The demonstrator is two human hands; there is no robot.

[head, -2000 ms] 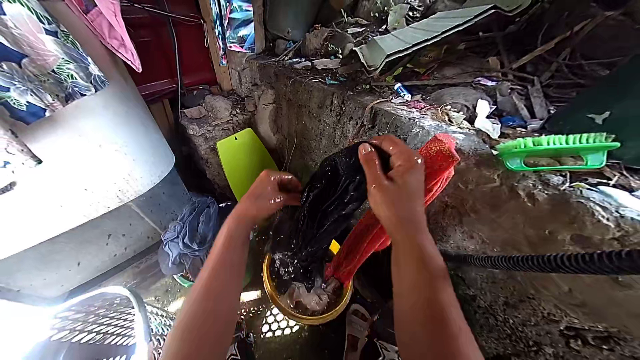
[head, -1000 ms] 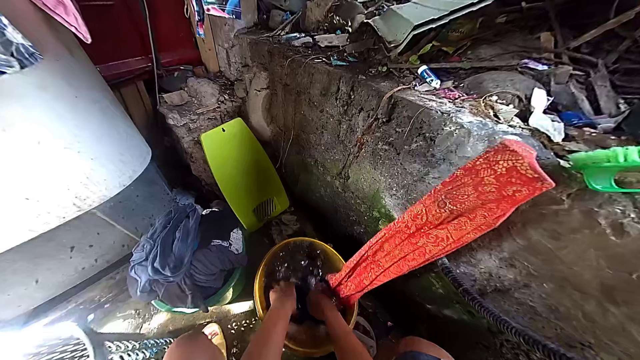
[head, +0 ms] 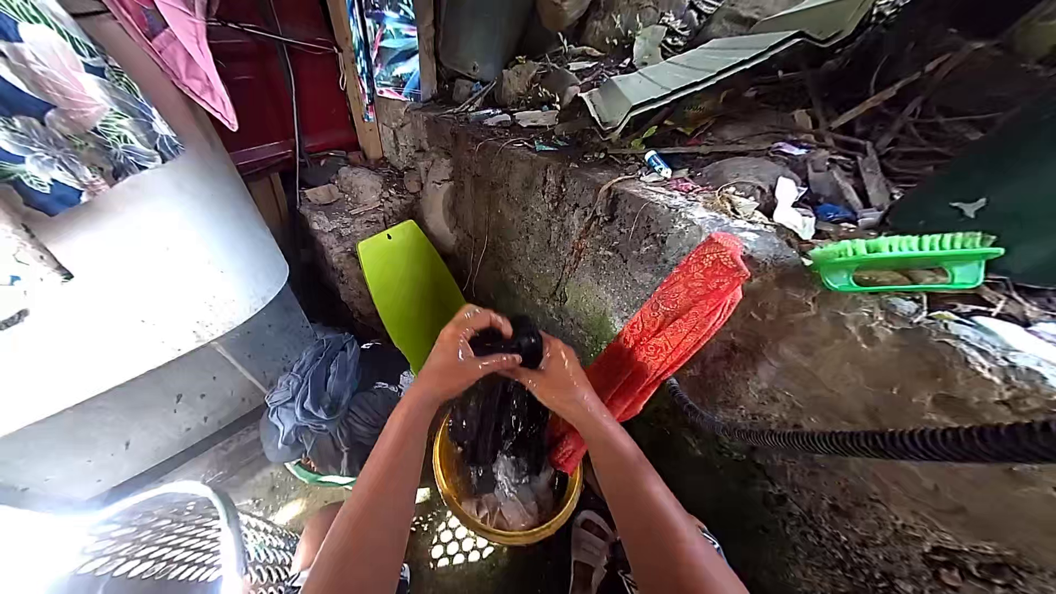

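Observation:
A dripping black cloth (head: 487, 421) is bunched between my left hand (head: 466, 351) and my right hand (head: 557, 379), both closed on its top. It hangs down into a yellow bucket (head: 507, 538) of water, where paler, whitish material shows below it. A red patterned cloth (head: 672, 326) slants from the bucket's right side up against the wall, behind my right forearm. To the left of the bucket, grey and dark wet clothes (head: 318, 396) are heaped in a green-rimmed basin (head: 318, 477).
A lime-green plastic board (head: 408, 285) leans in the wall corner. A green scrub brush (head: 907, 264) lies on the rough concrete ledge, with debris behind it. A black corrugated hose (head: 866, 441) runs along the right. At lower left stands a white plastic basket (head: 227, 528); a pink cloth (head: 186, 54) hangs above.
One second ago both hands were down in the bucket; now they are raised above it with the black cloth. The view has shifted.

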